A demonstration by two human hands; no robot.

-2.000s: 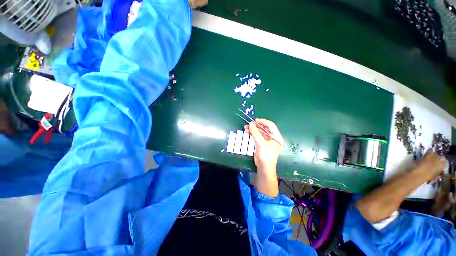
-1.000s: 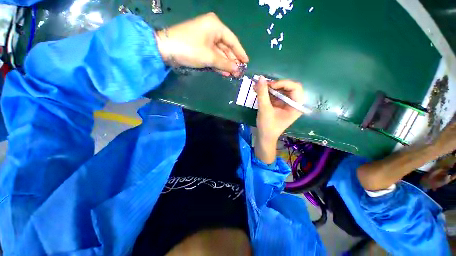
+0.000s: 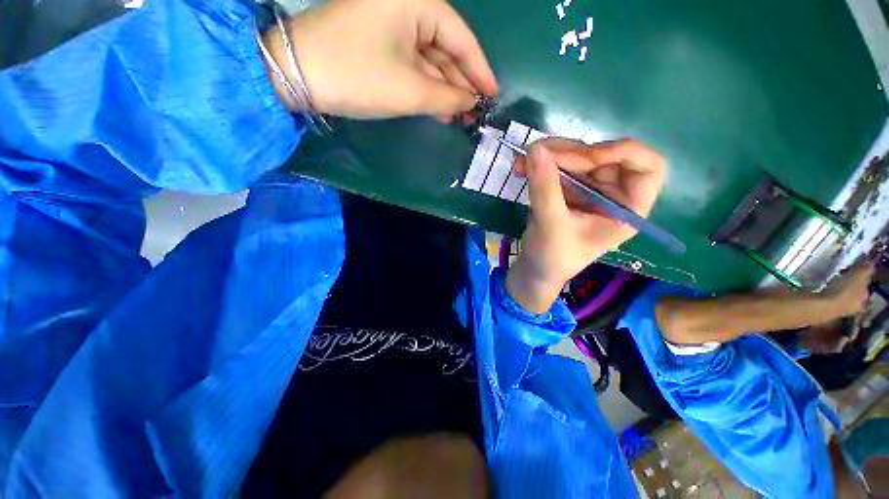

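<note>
My left hand (image 3: 390,60) pinches a small dark assembly (image 3: 483,105) between thumb and fingertips, above the mat near the bench's front edge. My right hand (image 3: 591,210) holds metal tweezers (image 3: 624,215) like a pen. The tweezer tips reach left to just beside the assembly; whether they touch it or hold a piece is too small to tell. A white pad sheet (image 3: 491,168) with dark parallel lines lies flat on the green mat below and between the hands, partly covered by my right hand.
Small white pieces (image 3: 575,39) lie beyond the sheet. A wire reel on a dark stand with green rims (image 3: 814,243) is on the right. A neighbour's bare forearm (image 3: 746,320) in a blue sleeve reaches in at the right. The bench front edge (image 3: 390,202) runs below my hands.
My left hand has come in from the upper left with the assembly to beside the tweezers. My right hand has turned the tips towards it. The view has tilted down and closer.
</note>
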